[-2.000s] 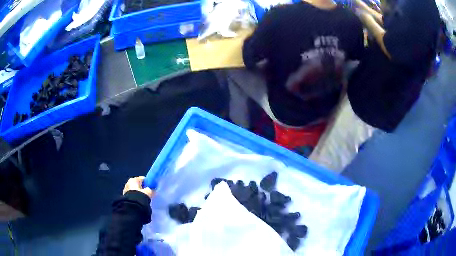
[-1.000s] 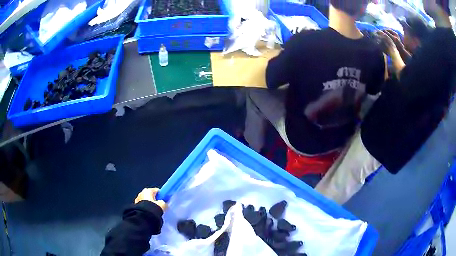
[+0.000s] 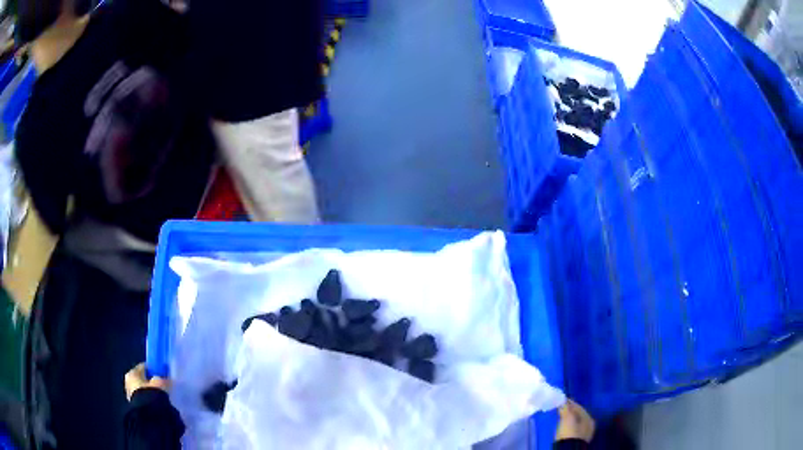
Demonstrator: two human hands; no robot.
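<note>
A blue plastic tray (image 3: 352, 235) is held in front of me, its near side cut off by the bottom edge. A white liner sheet (image 3: 423, 277) lines it. Black moulded parts (image 3: 357, 330) lie in a loose heap on the liner. A folded flap of white sheet covers the near part of the heap. My left hand (image 3: 145, 381) grips the tray's left rim. My right hand (image 3: 574, 422) is at the right rim, by the corner of the white sheet, its fingers closed on the rim.
Tall stacked blue crates (image 3: 687, 228) stand close on the right. Behind them an open crate (image 3: 623, 88) holds black parts on white liner. A person in a black top (image 3: 114, 132) sits at the left, another in black (image 3: 264, 53) beside them. Blue-grey floor (image 3: 405, 123) runs between.
The view has turned right, from the bench to the aisle and crate stacks. The tray now lies level across the view, and my right hand has come into sight.
</note>
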